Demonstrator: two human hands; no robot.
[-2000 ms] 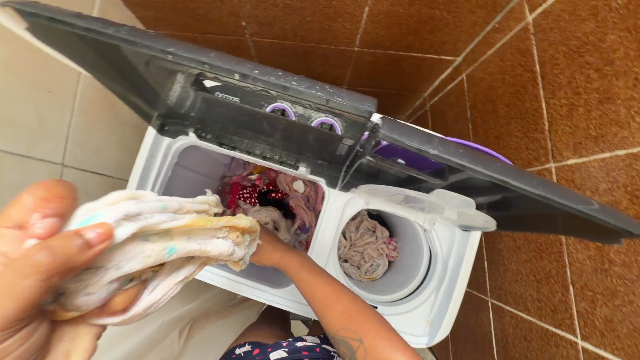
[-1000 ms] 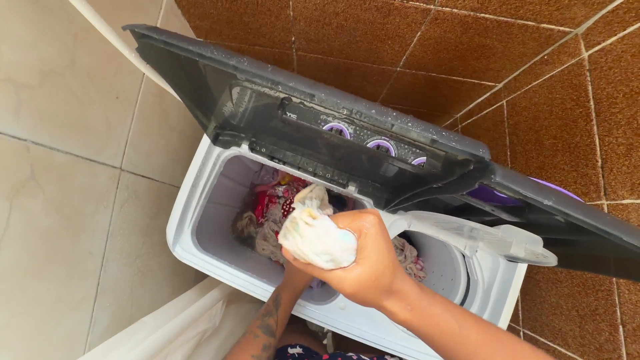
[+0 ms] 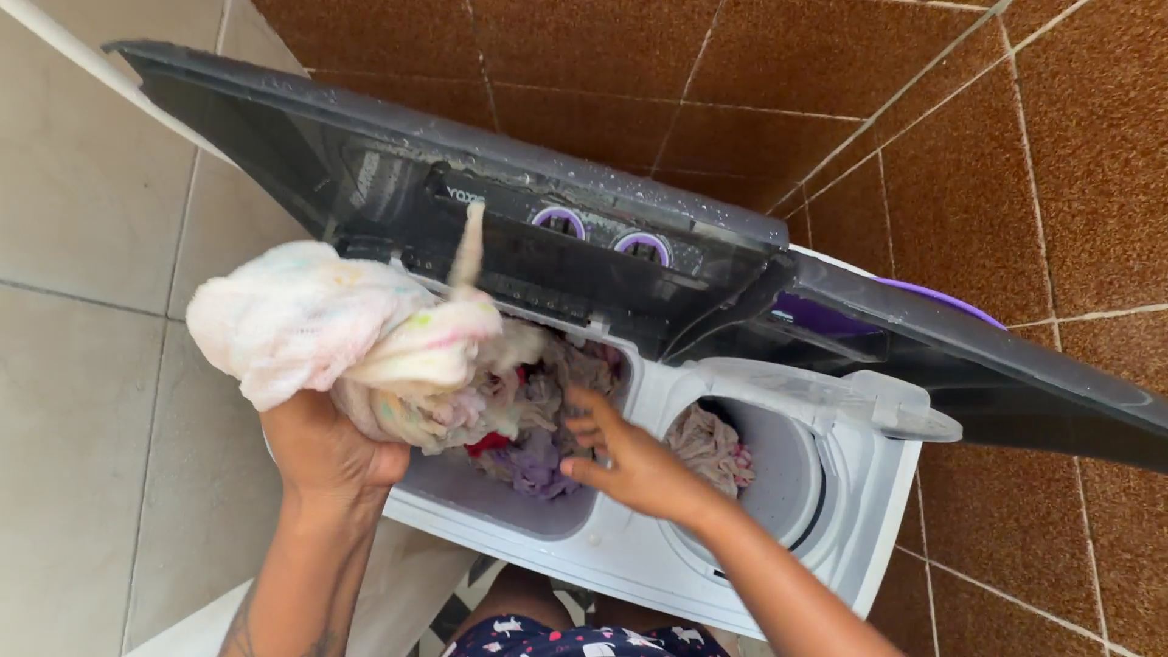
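My left hand (image 3: 333,452) holds up a bulky bundle of damp, pale multicoloured cloth (image 3: 310,319) over the left part of a twin-tub washing machine (image 3: 639,557). A thin end of cloth sticks up from the bundle. With its fingers apart and nothing in them, my right hand (image 3: 625,456) hovers over the right side of the wash tub (image 3: 493,502). Purple, red and greyish wet clothes (image 3: 538,465) lie in that tub, partly hidden by the bundle. In the spin tub (image 3: 780,474) to the right sits a wad of beige and pink cloth (image 3: 707,447).
Two dark translucent lids (image 3: 411,128) stand raised behind the tubs, before a panel with purple-ringed knobs (image 3: 558,222). The spin tub's clear inner lid (image 3: 821,392) is lifted. Brown tiled walls (image 3: 1004,228) rise behind and right; pale floor tiles (image 3: 82,383) lie left.
The bundle, near my right hand over the wash tub a second ago, is now in my left hand, higher and to the left. My right hand is now free of cloth.
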